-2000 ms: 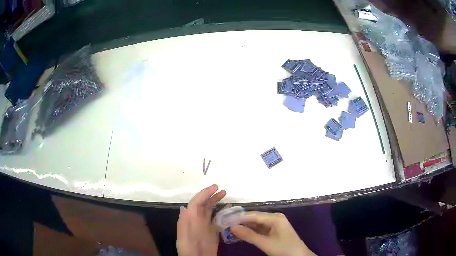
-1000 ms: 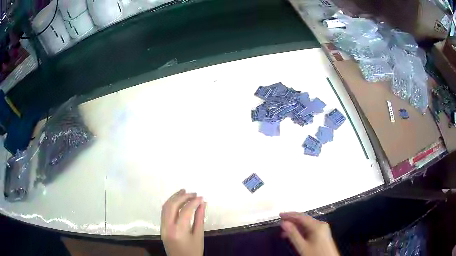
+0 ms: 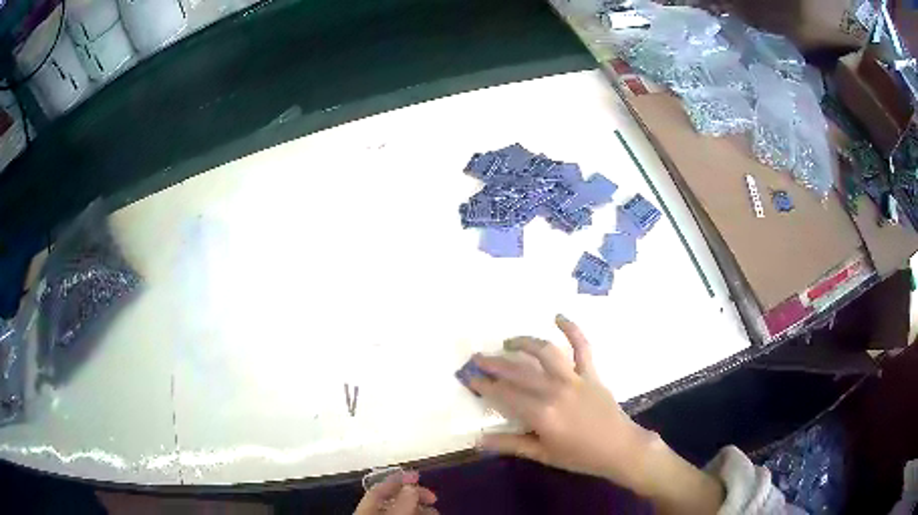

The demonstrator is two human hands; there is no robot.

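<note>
My right hand point(image 3: 554, 392) reaches over the bench front with fingers spread. Its fingertips touch a single blue-purple circuit board point(image 3: 470, 376), partly covered by them; the thumb is apart from it. My left hand point(image 3: 401, 495) is cut off by the bottom edge, its fingers curled at the rim of a clear plastic case point(image 3: 378, 474), mostly hidden. A loose pile of circuit boards point(image 3: 523, 191) lies farther back, with several boards spread to its right. Two thin dark sticks point(image 3: 350, 399) lie left of the single board.
A bag of dark parts point(image 3: 86, 292) lies at the left. A green strip point(image 3: 664, 211) runs along the right side. Cardboard point(image 3: 745, 241) beyond it holds silvery clear bags point(image 3: 745, 91), a small white strip point(image 3: 755, 196) and a small board point(image 3: 782, 201). White rolls stand at the back left.
My right hand has moved left and forward onto the single board. My left hand has drawn back to the bottom edge, uncovering the two sticks. The view has shifted, moving the bench contents left.
</note>
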